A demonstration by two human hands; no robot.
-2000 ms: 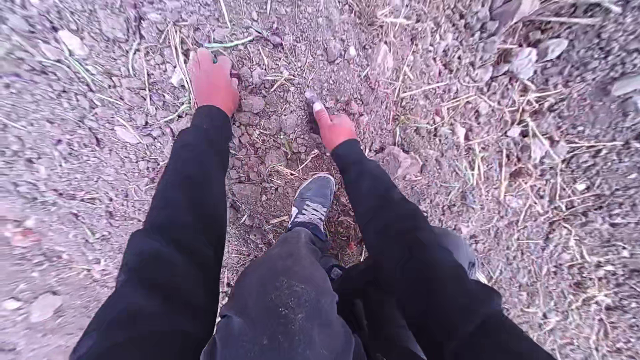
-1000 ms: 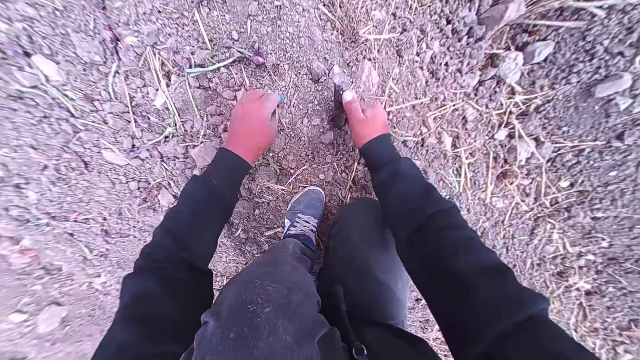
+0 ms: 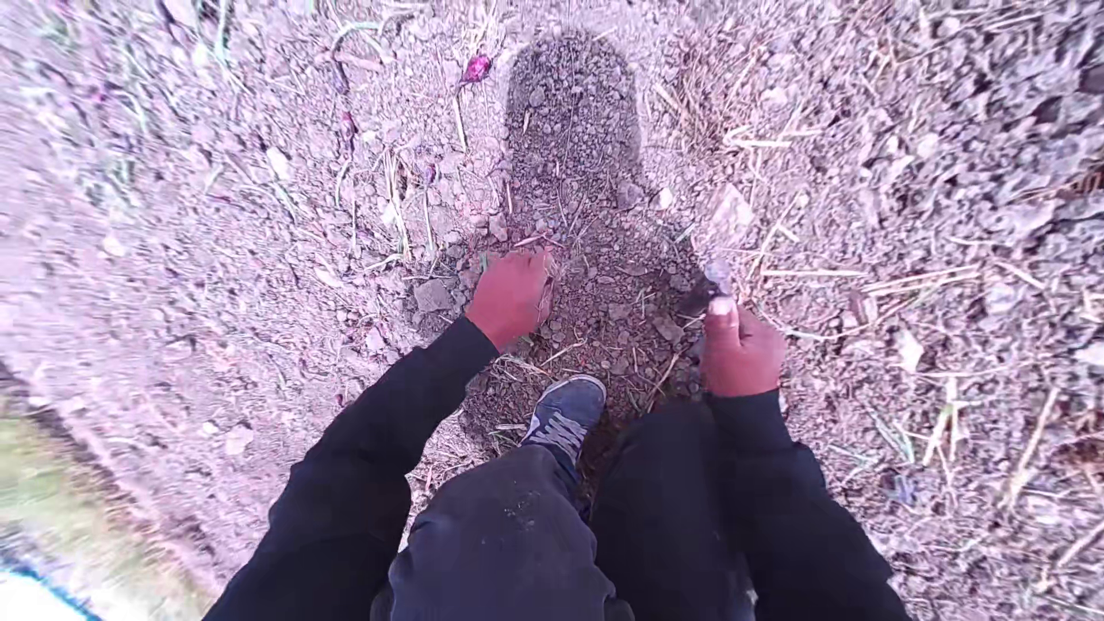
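Note:
My left hand [image 3: 511,297] is low over the stony soil [image 3: 604,302], its back toward me and its fingers curled down; whether anything is in them is hidden. To its right, my right hand [image 3: 742,352] is closed around a small dark object [image 3: 700,295] that sticks out past the thumb; its kind is not clear. A magenta onion-like bulb [image 3: 476,68] lies on the ground beyond the left hand. Dry stems [image 3: 427,211] lie between that bulb and the left hand.
My grey lace-up shoe [image 3: 567,414] stands on the soil just below the hands. A rounded shadow [image 3: 573,112] falls on the ground ahead. Straw [image 3: 918,280] is scattered at the right, and a grassy edge [image 3: 60,509] shows at the lower left.
Two seconds ago my left hand reached farther ahead near green stems; it has since drawn back toward the shoe. The view has shifted, with the shadow and grassy edge now showing.

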